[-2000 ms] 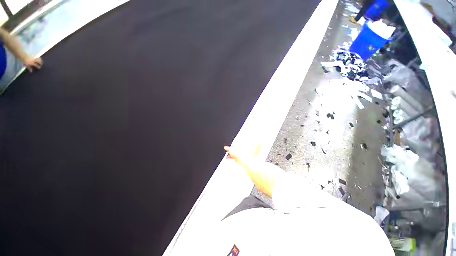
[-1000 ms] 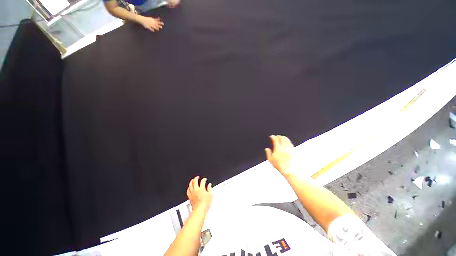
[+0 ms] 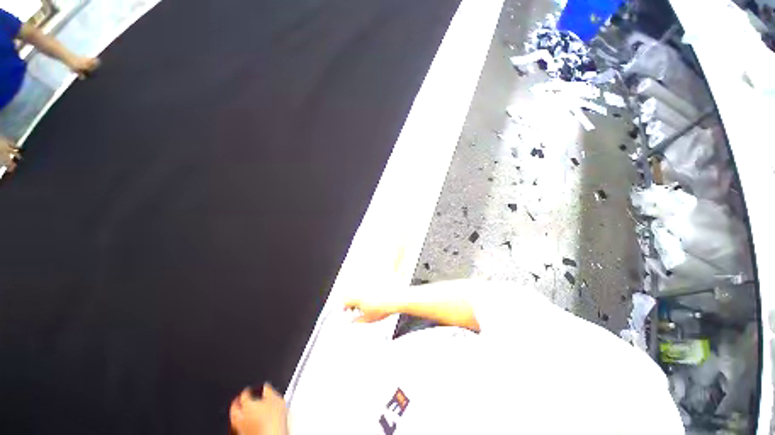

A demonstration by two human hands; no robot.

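Note:
Black fabric (image 3: 187, 212) covers the table on the left, mostly smooth with faint wrinkles. Its thin pale edge bows out slightly between my two hands. My right hand (image 3: 371, 307) is at this edge over the white table border (image 3: 408, 187), its fingertips closed on the edge. My left hand (image 3: 259, 415) is at the bottom, cut off by the frame, with curled fingers at the fabric edge; whether it grips the cloth is unclear.
A person in a blue shirt (image 3: 10, 64) stands across the table with both hands on the far fabric edge. Right of the table, scraps lie on the grey floor (image 3: 510, 212). A blue bin (image 3: 586, 17) is at the top. Wrapped bundles (image 3: 697, 157) lie at far right.
The view has swung back right along the table. My hands have gone from open over the cloth to its near edge. The other person's hands are now at the far edge.

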